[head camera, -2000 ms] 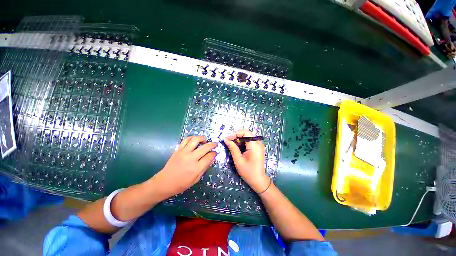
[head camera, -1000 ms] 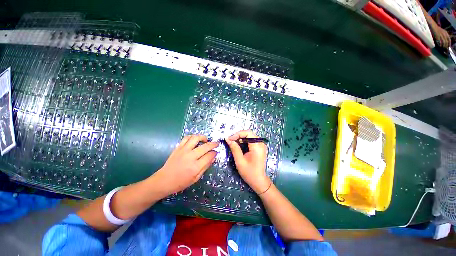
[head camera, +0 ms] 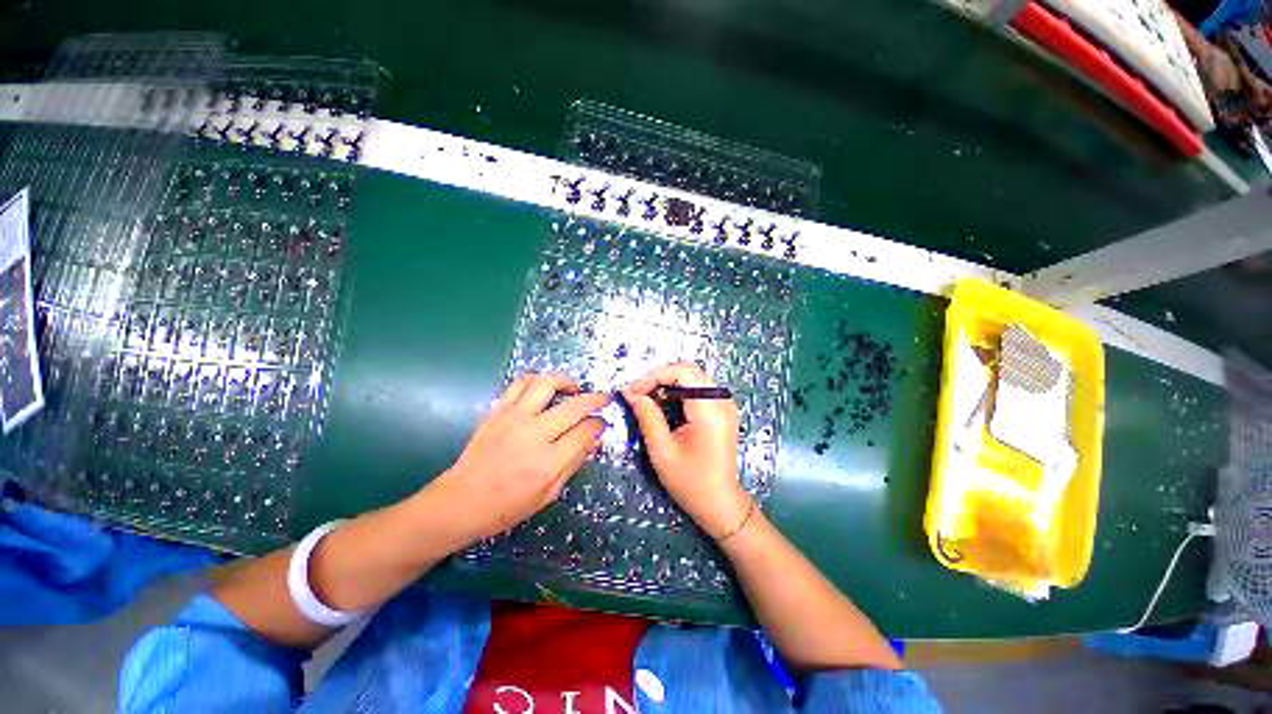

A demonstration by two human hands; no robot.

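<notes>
A clear blister tray (head camera: 656, 547) with rows of small dark components lies in front of me. My right hand (head camera: 692, 444) holds a thin dark pen-like tool, likely tweezers (head camera: 696, 393), whose rear end points right. My left hand (head camera: 527, 453) is over the middle of the tray, its thumb and index fingertips pinched at a tiny dark component (head camera: 617, 399). The fingertips of both hands almost meet there. The component is mostly hidden and too small to make out. Small loose black parts (head camera: 848, 386) lie scattered on the green surface right of the tray.
More clear trays (head camera: 230, 349) lie at left, with a white-framed flat item (head camera: 17, 314) on their edge. A yellow bin (head camera: 1092, 460) with white sheets stands at right. A white strip (head camera: 460, 162) crosses the bench. A grey post (head camera: 1165, 237) and fan (head camera: 1246, 488) are far right.
Both hands stay nearly in place over the tray. The dark tool has shifted slightly left. At the top right, another person's hand or arm has moved.
</notes>
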